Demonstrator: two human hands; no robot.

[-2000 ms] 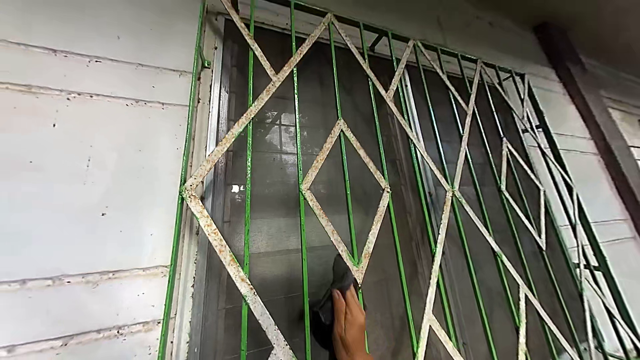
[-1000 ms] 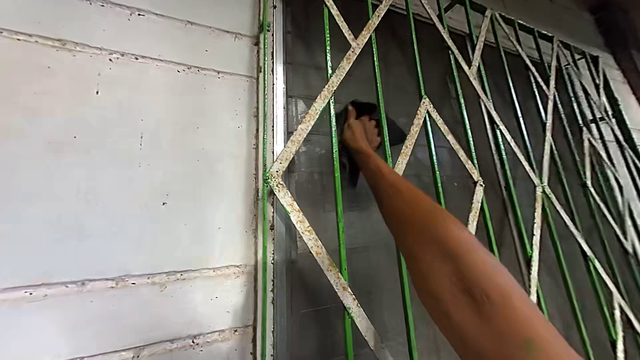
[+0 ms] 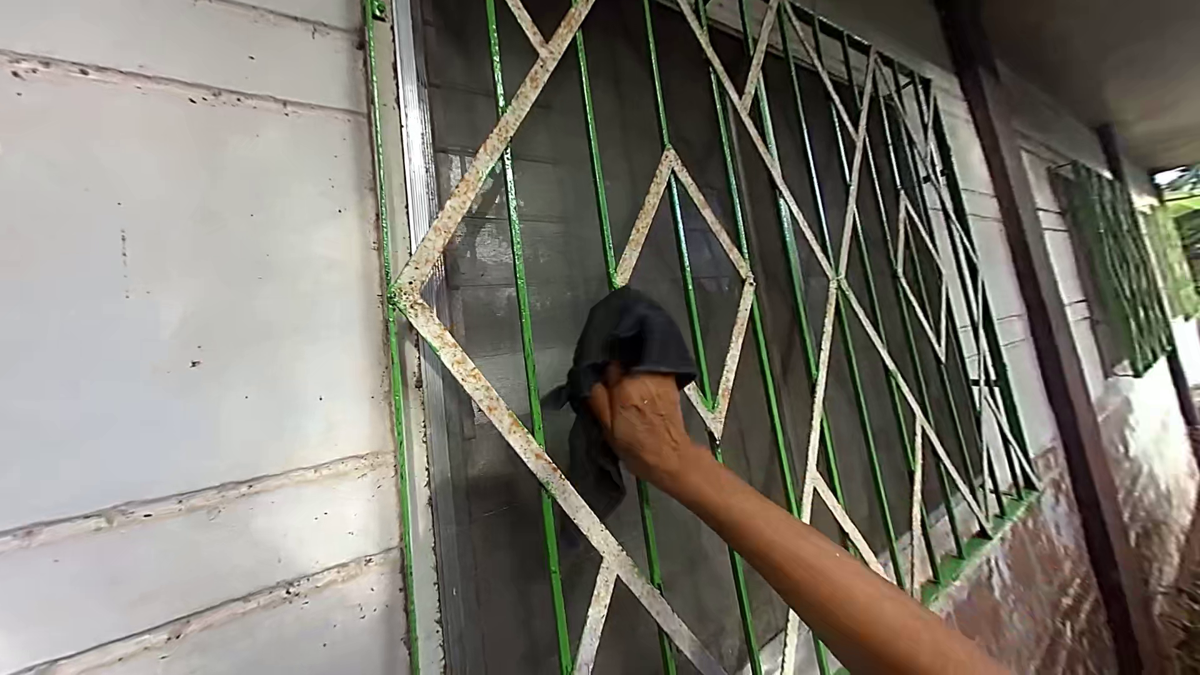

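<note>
My right hand [image 3: 642,422] is closed on a dark cloth [image 3: 633,342], whose loose end hangs down to the left of the wrist. Hand and cloth are at the metal window grille, beside the lower left side of a small rusty white diamond [image 3: 734,356]. The cloth covers part of that diamond and of a green vertical bar [image 3: 522,309] group near it. Behind the grille is a dark window pane [image 3: 487,394], with dull reflections. Whether the cloth touches the pane or the bars cannot be told. My left hand is out of view.
A white board wall [image 3: 187,281] with stained ridges stands at the left, next to the aluminium window frame [image 3: 417,122]. The grille's green lower rail [image 3: 984,539] runs back to the right. Beyond it are a dark post [image 3: 1041,309] and another green grille [image 3: 1116,272].
The right hand with the dark cloth has moved down and to the right across the grille since one second ago, from beside the small diamond's upper left. The view has swung right.
</note>
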